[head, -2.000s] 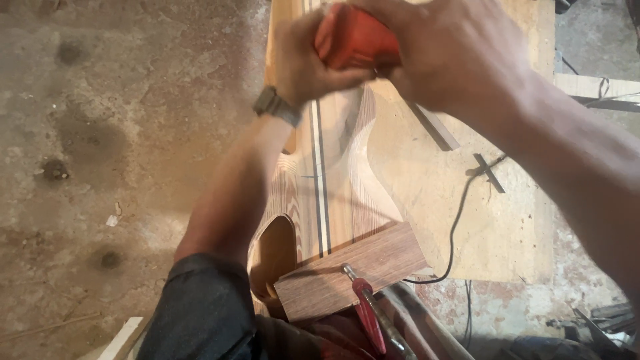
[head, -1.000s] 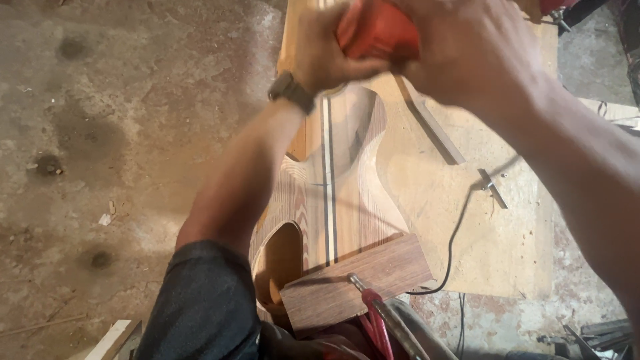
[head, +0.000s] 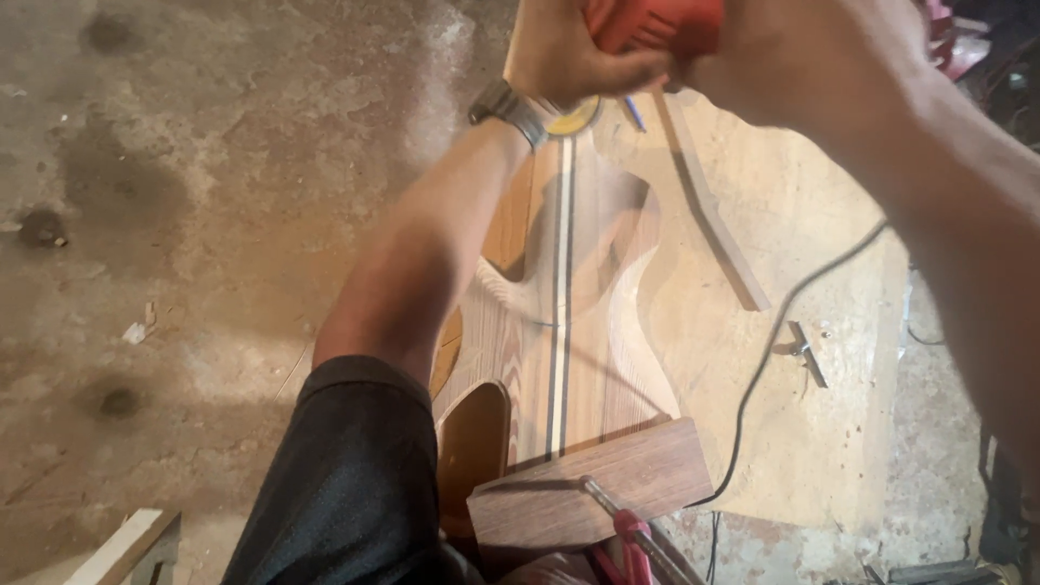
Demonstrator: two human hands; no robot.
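Both hands grip a red power tool at the top edge of the view; its upper part is cut off. My left hand, with a wristwatch above the forearm, wraps its left side, and my right hand holds its right side. Below the left hand a yellow round disc shows partly, over the wooden guitar body with a light and dark centre stripe. A brown wooden block lies across the body's lower end, under a red-handled clamp.
Beneath the body is a plywood board. On it lie a long wooden strip, a small metal piece, a blue pen-like object and a dark cable. Concrete floor spreads at left, with a wood offcut lower left.
The view has shifted somewhat. The yellow disc and the blue pen-like object now show below the hands. Both hands keep hold of the red tool.
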